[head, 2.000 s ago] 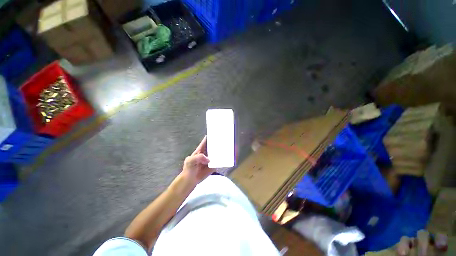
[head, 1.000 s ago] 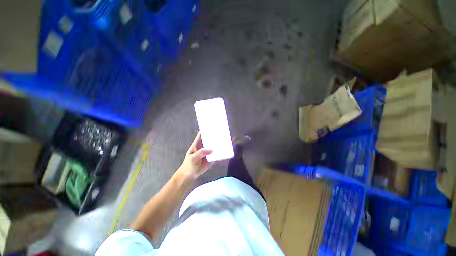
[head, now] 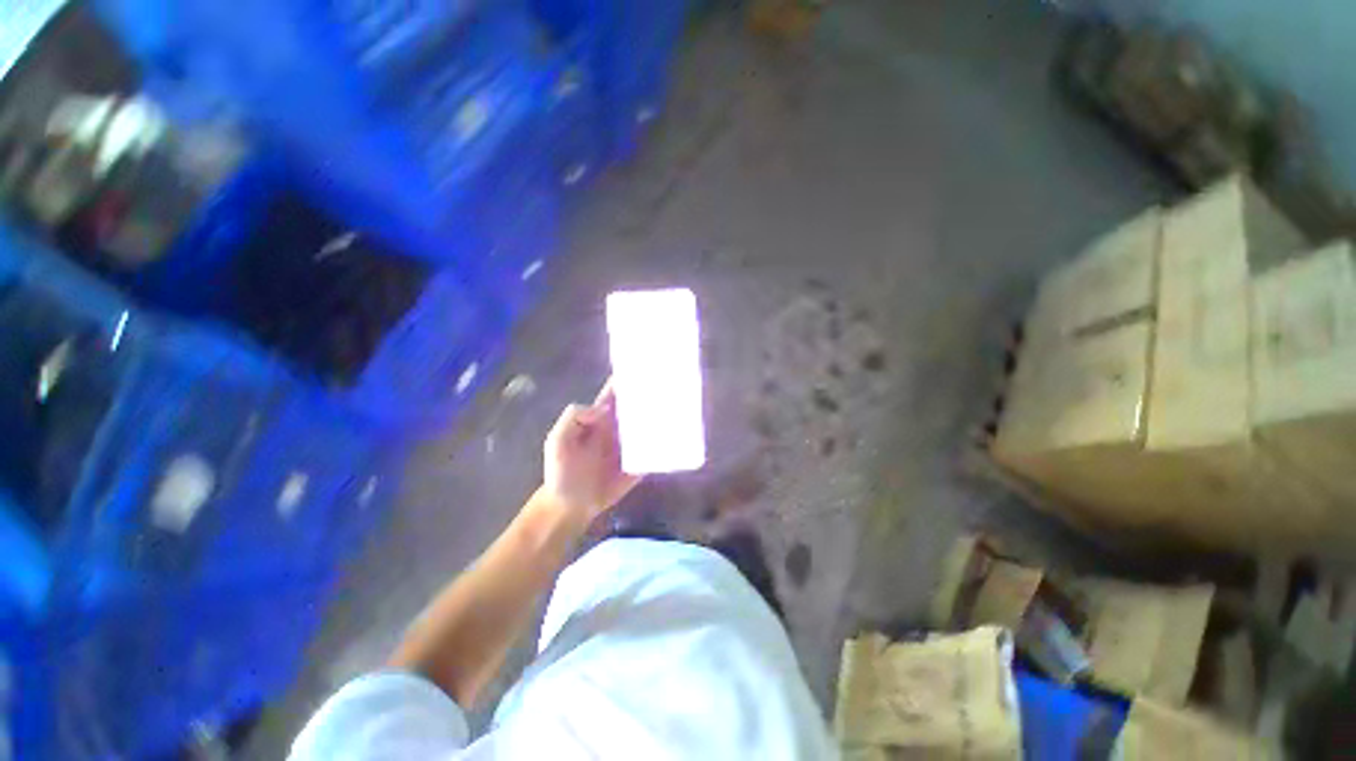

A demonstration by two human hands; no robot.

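My left hand [head: 585, 458] is in the middle of the view, holding a smartphone [head: 656, 381] upright, with its screen glowing plain white. The fingers are mostly hidden behind the phone and the thumb is at its lower left edge. Nothing on the screen can be read. My right hand is not in view.
Stacked blue plastic crates [head: 179, 491] fill the left side, blurred. Large closed cartons [head: 1101, 342] stand at the right. Smaller open cartons [head: 930, 691] and a blue crate [head: 1068, 720] lie at the lower right. Stained grey floor [head: 833, 193] runs between them.
The surroundings have shifted down the view as I move forward. The black bin and the flat cardboard stack have left the view. My left hand still holds the phone.
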